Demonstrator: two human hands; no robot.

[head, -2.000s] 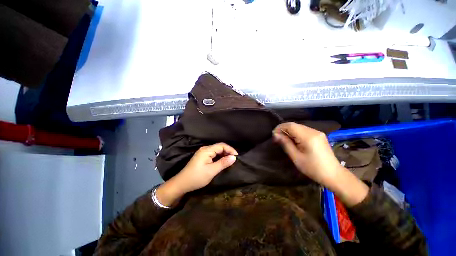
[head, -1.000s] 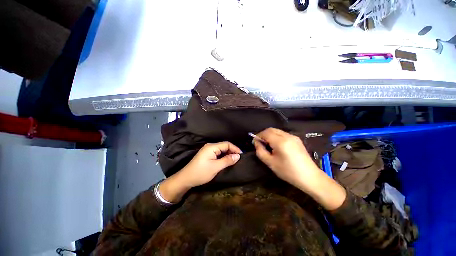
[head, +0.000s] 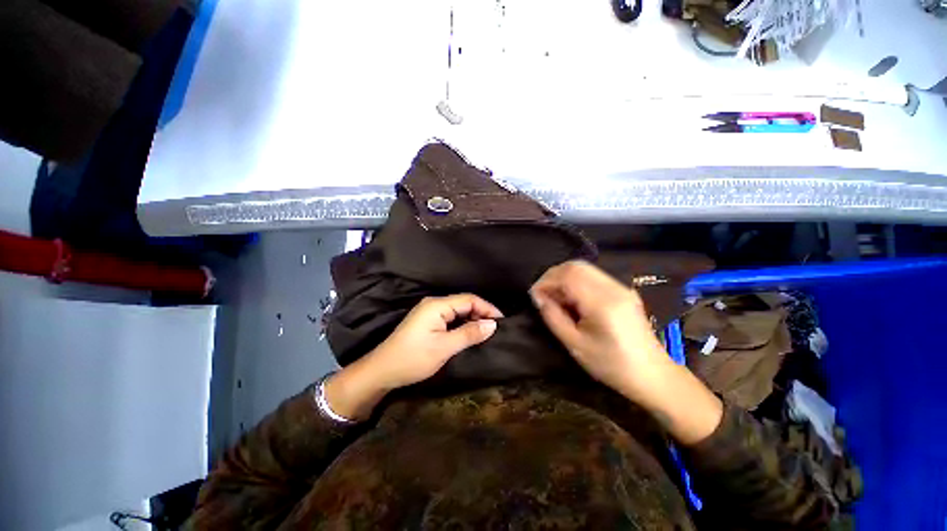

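A dark brown garment [head: 447, 259] lies bunched over my lap and up onto the table's front edge. Its upper flap carries a silvery oval eyelet or button [head: 440, 205]. My left hand [head: 441, 337] pinches a fold of the cloth between thumb and forefinger. My right hand [head: 592, 316] is just to its right over the garment, thumb and fingertips together. It is slightly blurred, and whether it holds cloth, a thread or nothing cannot be made out.
Pink and blue thread snips [head: 763, 122] lie on the white table [head: 322, 114] beside two brown swatches [head: 843, 117]. White strips [head: 779, 26] are at the upper right. A blue bin [head: 883, 363] with cloth is at right, a red pipe [head: 114, 272] at left.
My right hand has moved left from the garment's right side towards my left hand. A small pale bit at its fingertips a second ago no longer shows. My left hand keeps its pinch.
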